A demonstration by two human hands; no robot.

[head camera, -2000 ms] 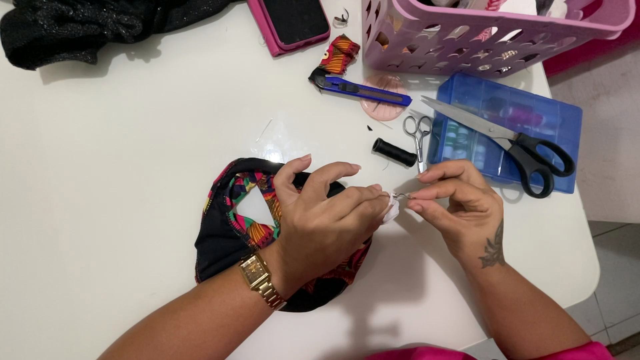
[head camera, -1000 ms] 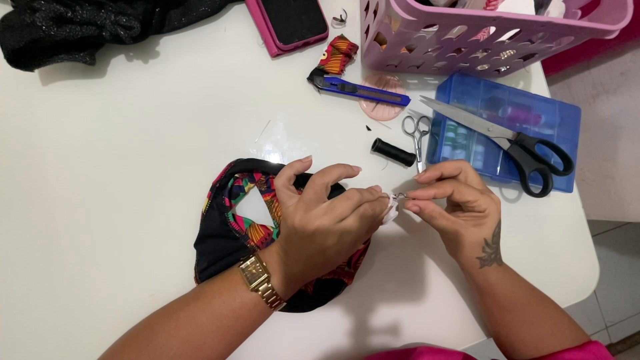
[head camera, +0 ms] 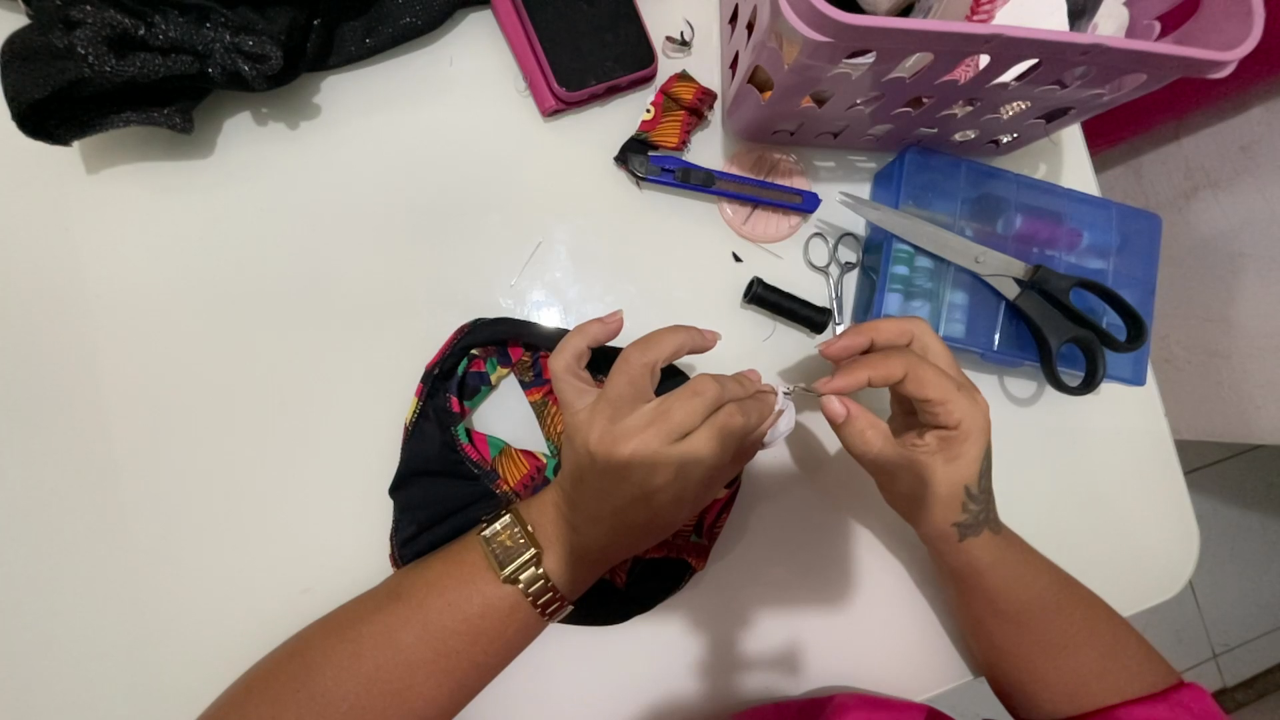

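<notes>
My left hand pinches a small piece of white material, perhaps elastic, between thumb and forefinger. In the fingertips of my right hand is the end of a small thin metal item, which looks like a safety pin and meets the white piece. Beneath my left hand and wrist lies a black fabric piece with a colorful patterned lining, and the white tabletop shows through its opening. A spool of black thread and small metal scissors rest just beyond my fingertips.
Large black-handled scissors lie across a blue translucent box. Behind stands a pink plastic basket. A blue utility knife overlaps a round pin case, near a patterned scrap. A pink-cased phone and black sparkly fabric are farther back.
</notes>
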